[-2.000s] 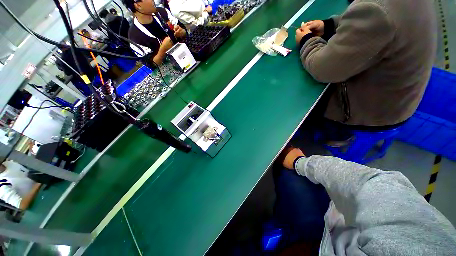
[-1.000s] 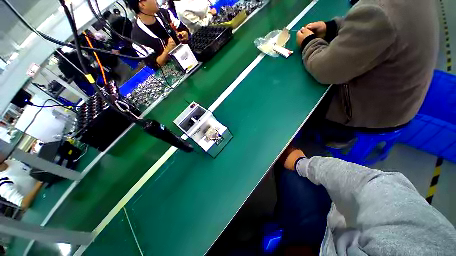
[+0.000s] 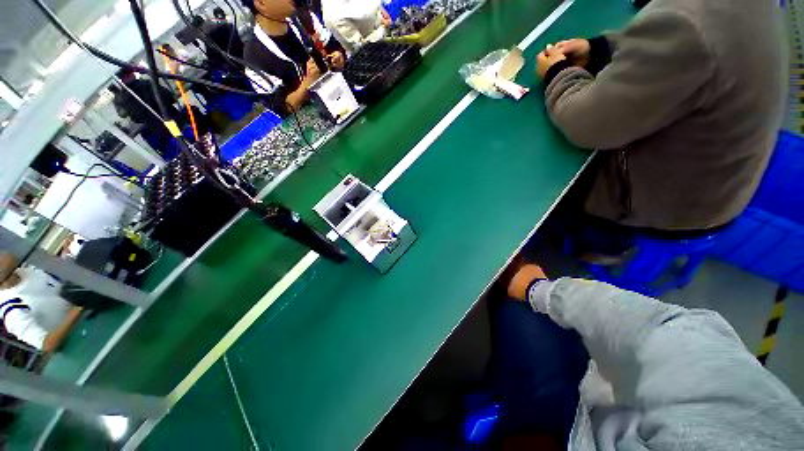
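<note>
My right hand is small and dark at the table's front edge, beyond a grey sleeve. Its fingers are partly hidden by the edge, so its grip does not show. My left hand is not in view. A small white-grey box feeder stands on the green line top, with a pale silvery pile in its front compartment. A black electric screwdriver hangs from a cable just left of the feeder. No hand of mine touches either.
A neighbour in a brown jacket sits at the upper right, near a clear plastic bag. Across the line are a person in black, black trays, small metal parts and another white box. Blue crates are at right.
The view has shifted slightly, so most things sit a little further right. The feeder and screwdriver keep their places relative to each other. My right hand stays at the table edge.
</note>
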